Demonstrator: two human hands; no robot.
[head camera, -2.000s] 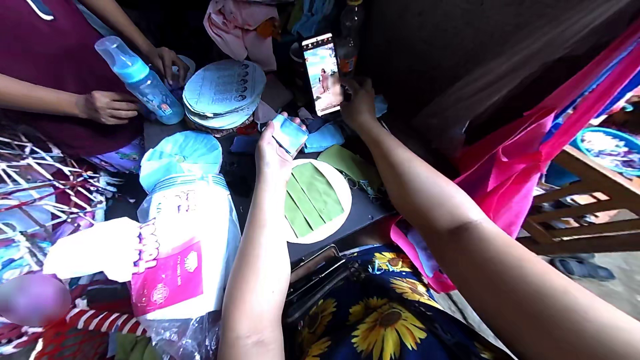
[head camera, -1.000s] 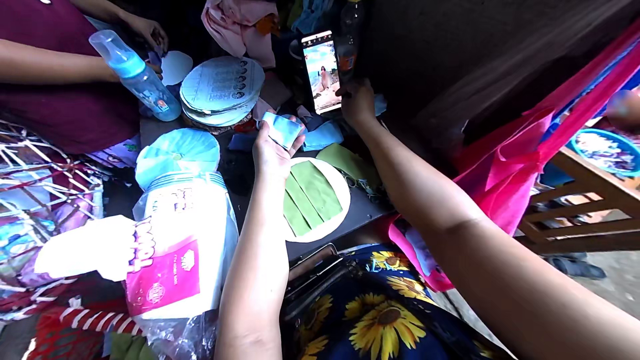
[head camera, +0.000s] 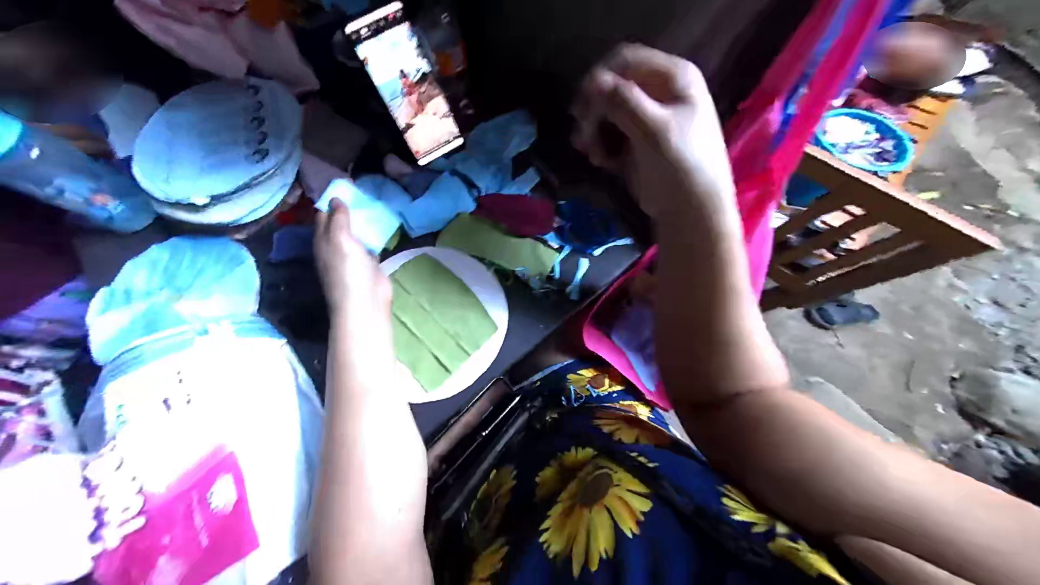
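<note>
My left hand (head camera: 349, 252) holds a folded light blue cloth piece (head camera: 361, 215) over the dark table. Just right of that wrist lies a white round piece (head camera: 491, 296) with green fabric strips (head camera: 443, 321) across it. My right hand (head camera: 642, 114) is raised, blurred, with curled fingers; whether it holds anything is unclear. A lit smartphone (head camera: 410, 89) showing a picture stands beyond the cloth scraps. Blue cloth scraps (head camera: 439, 203), a dark red scrap (head camera: 516, 214) and a green scrap (head camera: 500, 245) lie between the phone and the round piece.
Stacked round pieces (head camera: 215, 154) stand at the back left, beside a blue bottle (head camera: 81, 183). A plastic pack (head camera: 211, 406) with blue rounds fills the near left. Pink fabric (head camera: 760, 154) hangs at right, before a wooden frame (head camera: 877, 244). A sandal (head camera: 842, 314) lies on the ground.
My right hand has moved away from beside the phone and is raised to its right. My left hand still holds the blue cloth. The view has shifted.
</note>
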